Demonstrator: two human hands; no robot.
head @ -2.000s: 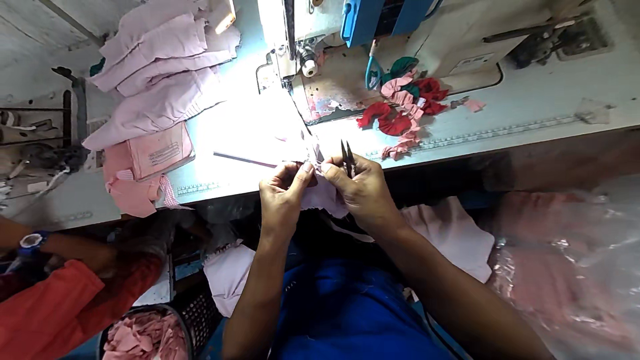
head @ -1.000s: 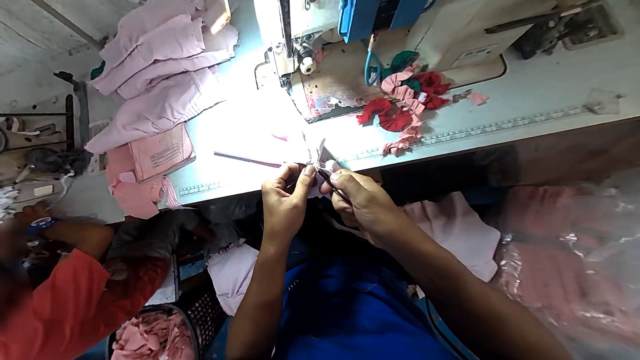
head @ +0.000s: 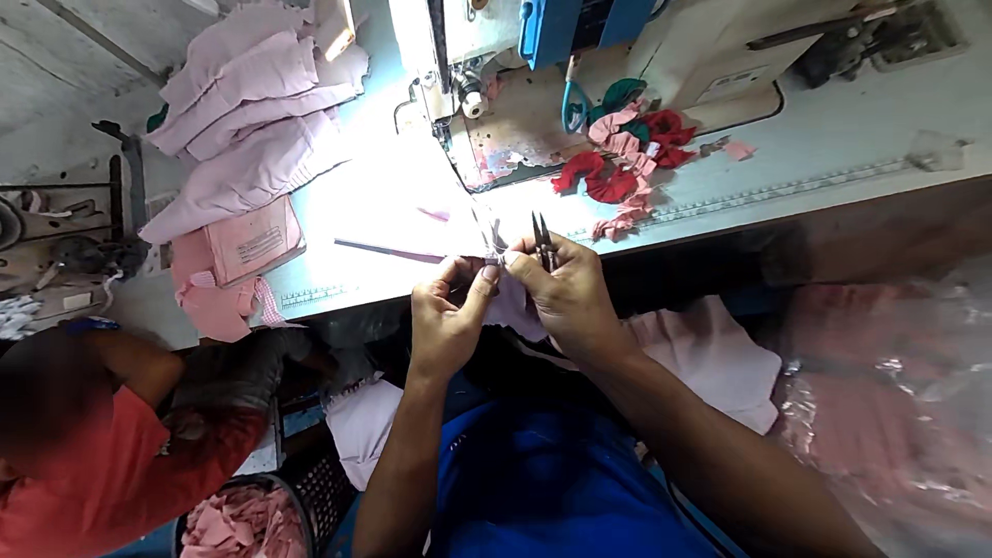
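Observation:
At the front edge of the sewing table [head: 372,280], my left hand [head: 453,310] pinches a piece of pale pink fabric [head: 518,310] between thumb and forefinger. My right hand [head: 570,298] touches the same fabric with its thumb and fingertips and also holds small dark thread snips [head: 542,239], whose points face away from me. Both hands nearly meet, and fabric hangs below them over the edge. Strong light washes out the part just beyond my fingers. The sewing machine's needle area [head: 453,128] lies beyond my hands.
Pale pink pieces [head: 248,116] are stacked at the left, beside a salmon booklet [head: 260,240]. Red, pink and green scraps [head: 612,178] lie right of the needle. Blue-handled scissors [head: 573,108] are near them. A person in red [head: 132,465] sits lower left, by a scrap basket [head: 306,496].
The snips' blades, hard to make out one second ago, again point upward from my right hand. Both hands stay at the fabric. The person in red has leaned farther into view.

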